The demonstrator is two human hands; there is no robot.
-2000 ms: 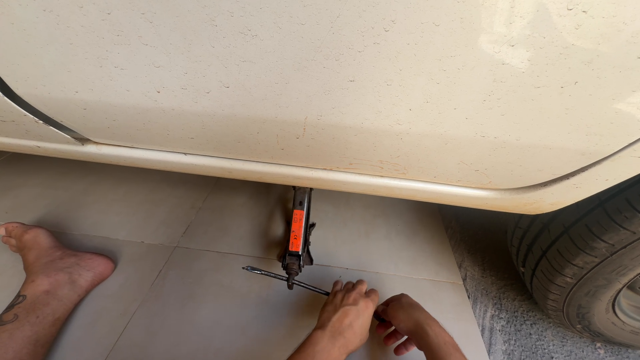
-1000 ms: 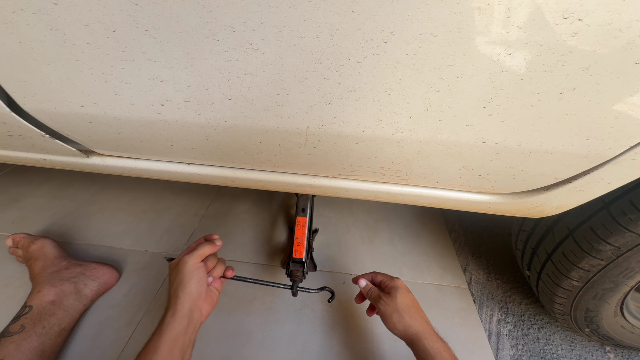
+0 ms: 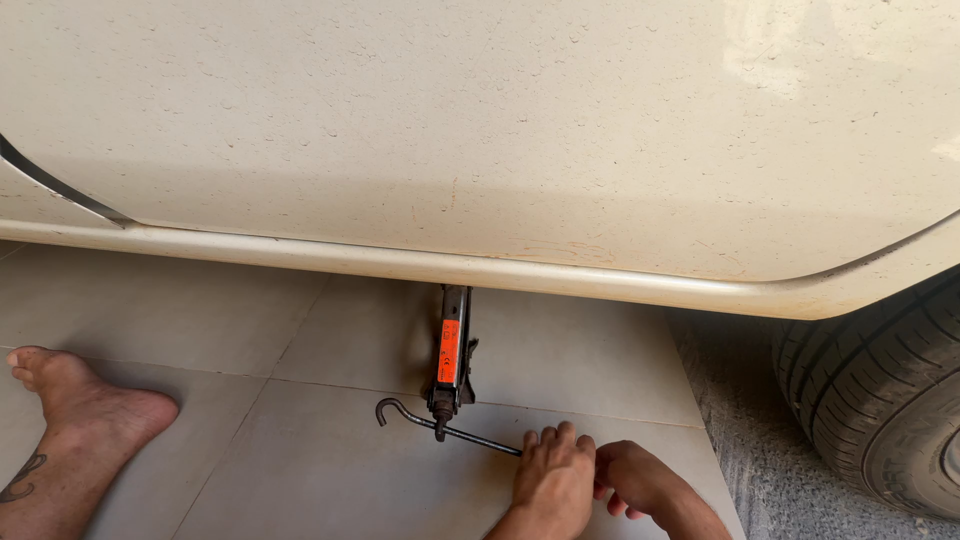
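A black scissor jack (image 3: 452,349) with an orange label stands under the sill of a cream car (image 3: 450,265). Through the eye at its near end runs a dark metal crank rod (image 3: 480,439), its hooked end pointing left. My left hand (image 3: 555,469) lies over the rod's right end, fingers curled around it. Close against it on the right is my right hand (image 3: 634,480), fingers bent; my left hand hides part of it, and whether it also grips the rod cannot be told.
A tyre (image 3: 840,397) stands at the right over rough grey ground (image 3: 720,420). Pale floor tiles (image 3: 322,465) lie below the jack and end at an edge near the tyre. A bare foot (image 3: 97,401) rests on the tiles at the left.
The rod's hooked end, right of the jack one second ago, now points left. My left hand has moved from left of the jack to its right, beside my right hand.
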